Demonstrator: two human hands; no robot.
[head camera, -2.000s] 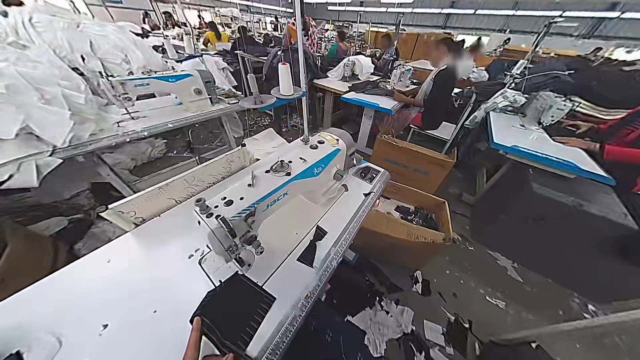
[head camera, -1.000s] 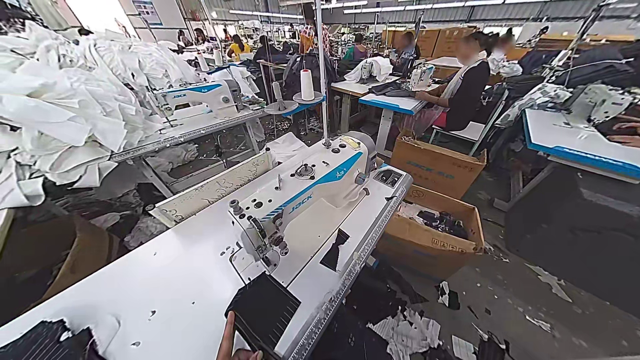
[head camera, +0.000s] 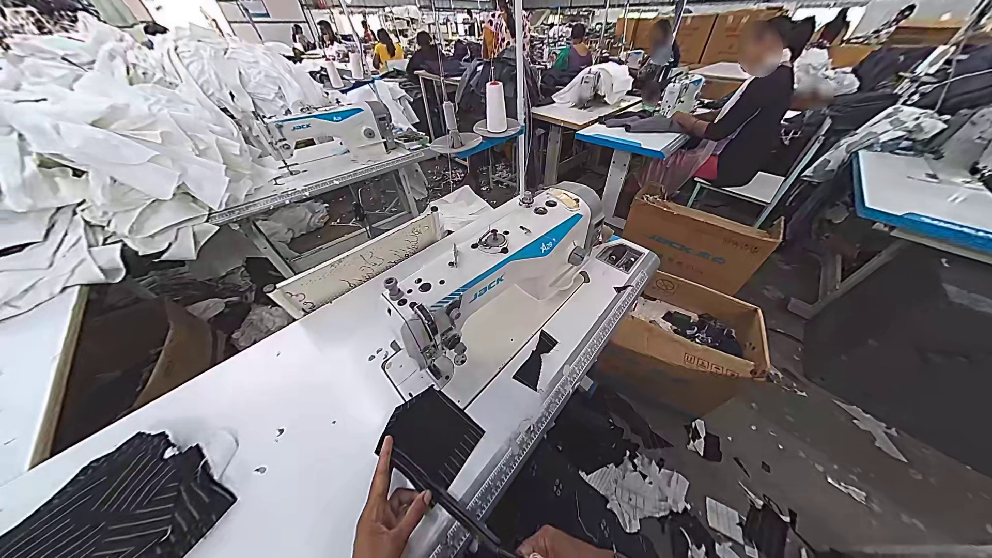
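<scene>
A white Jack sewing machine (head camera: 496, 271) stands on a white sewing table (head camera: 256, 395). A dark pinstriped fabric piece (head camera: 434, 434) lies near the needle area, reaching down toward the table's front edge. My left hand (head camera: 391, 504) is at its left edge, index finger extended on the cloth, thumb and other fingers curled beside it. At the bottom edge my right hand (head camera: 562, 542) is partly in view, fingers closed at the lower end of a dark strip of the cloth. A small dark scrap (head camera: 535, 360) rests right of the needle area. More pinstriped fabric (head camera: 116, 496) lies at the lower left.
White cloth is heaped (head camera: 124, 116) at the left by another sewing machine (head camera: 333, 128). Cardboard boxes (head camera: 697, 240) stand right of the table, one holding scraps. Scraps (head camera: 643, 484) litter the floor. A thread cone (head camera: 496, 106) stands behind. A person (head camera: 756, 116) sits at another table.
My right hand has come into view at the bottom edge, at the cloth. The left hand stays beside the fabric. The view has shifted left, showing more pinstriped fabric.
</scene>
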